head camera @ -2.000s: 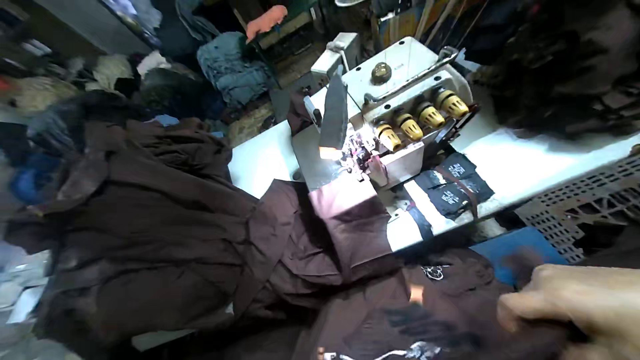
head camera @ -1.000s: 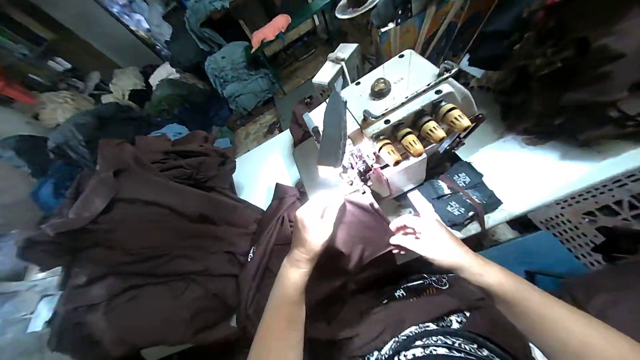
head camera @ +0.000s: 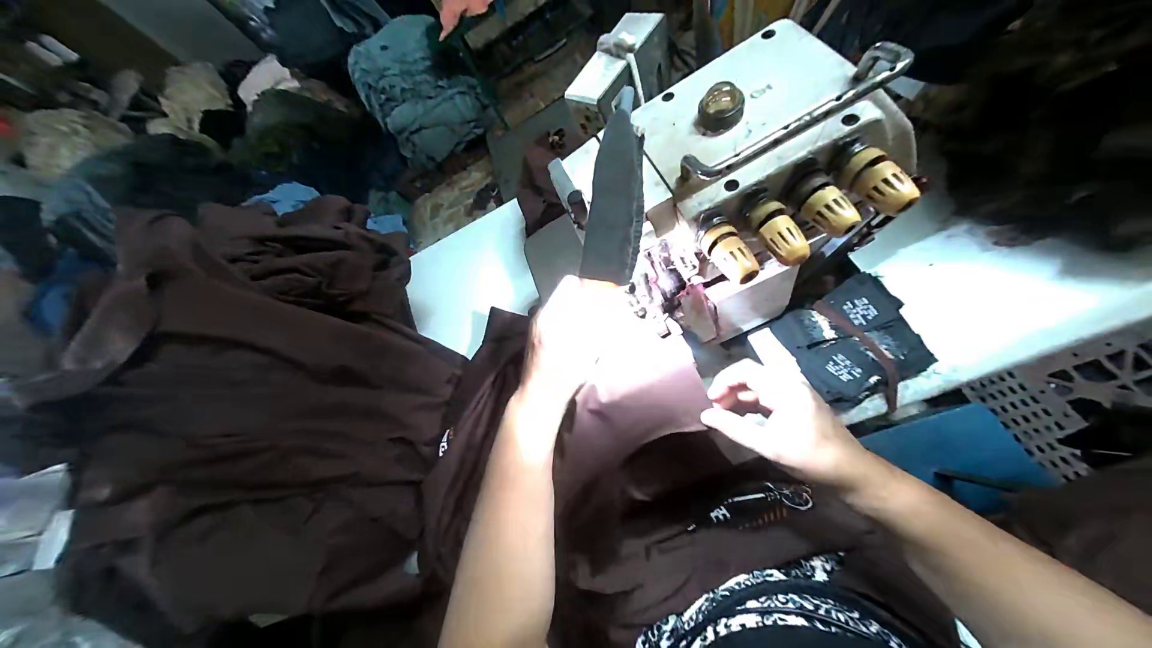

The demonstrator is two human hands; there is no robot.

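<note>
A white overlock sewing machine [head camera: 765, 99] with several yellow tension dials stands on a white table, its needle area brightly lit. My left hand [head camera: 571, 337] lies on the dark brown fabric [head camera: 648, 396] just in front of the presser foot; glare hides its fingertips. At the fabric's right edge is my right hand [head camera: 778, 414], thumb and fingers pinching near that edge. The brown cloth runs down over my lap, where a small print shows. A larger brown garment [head camera: 297, 360] spreads out to the left. A grey pointed strip [head camera: 616, 198] stands up beside the needle area.
Right of the machine lies a strapped bundle of black printed labels [head camera: 855, 342] on the white table [head camera: 1017, 297]. A perforated plastic basket [head camera: 1035, 405] and a blue panel [head camera: 963, 454] are at the lower right. Piles of clothes [head camera: 180, 117] fill the back left.
Two seconds ago my right hand was at the lower right and my left hand was out of view. Both came to the cloth at the machine; the right has since shifted slightly.
</note>
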